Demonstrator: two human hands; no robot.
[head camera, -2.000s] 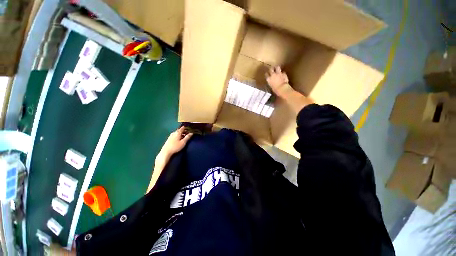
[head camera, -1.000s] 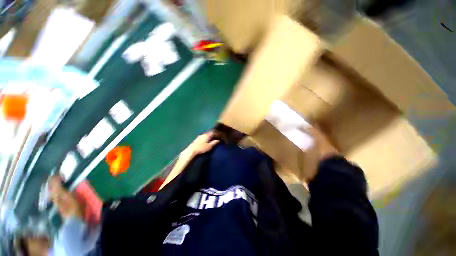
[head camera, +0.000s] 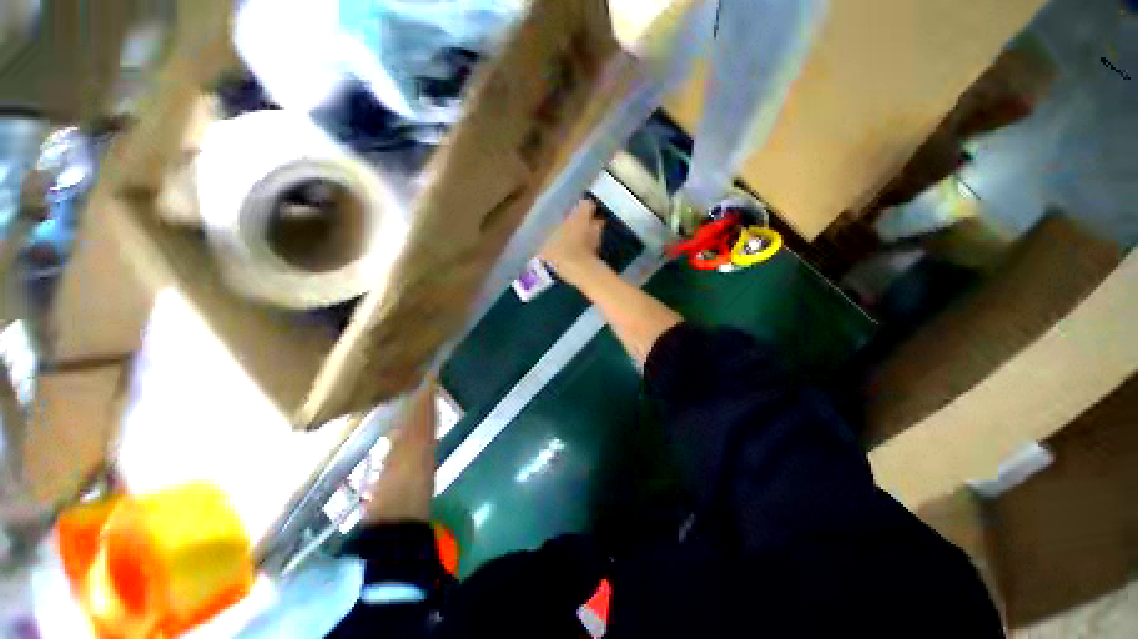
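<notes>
My right hand (head camera: 575, 242) reaches over the dark green conveyor belt (head camera: 489, 353), beside a small white product box (head camera: 533, 281) with a purple mark. Its fingers are blurred, so its grip is unclear. My left hand (head camera: 408, 452) is at the belt's near left part, partly hidden behind the shelf edge; its fingertips cannot be seen. More small product boxes (head camera: 358, 484) lie beside that hand, partly covered by the shelf edge and arm.
A cardboard box (head camera: 468, 206) with a wide tape roll (head camera: 300, 210) blocks the upper left. A large orange dispenser (head camera: 162, 562) is lower left. Red and yellow scissors (head camera: 736, 245) stand at the line end. A pale guide rail (head camera: 530, 383) borders the green bench (head camera: 736, 306). Brown cartons (head camera: 998, 337) are right.
The view has swung from the open carton to the conveyor and shelf. My right hand has left the carton and is over the belt. My left hand has moved from the bench edge to the belt.
</notes>
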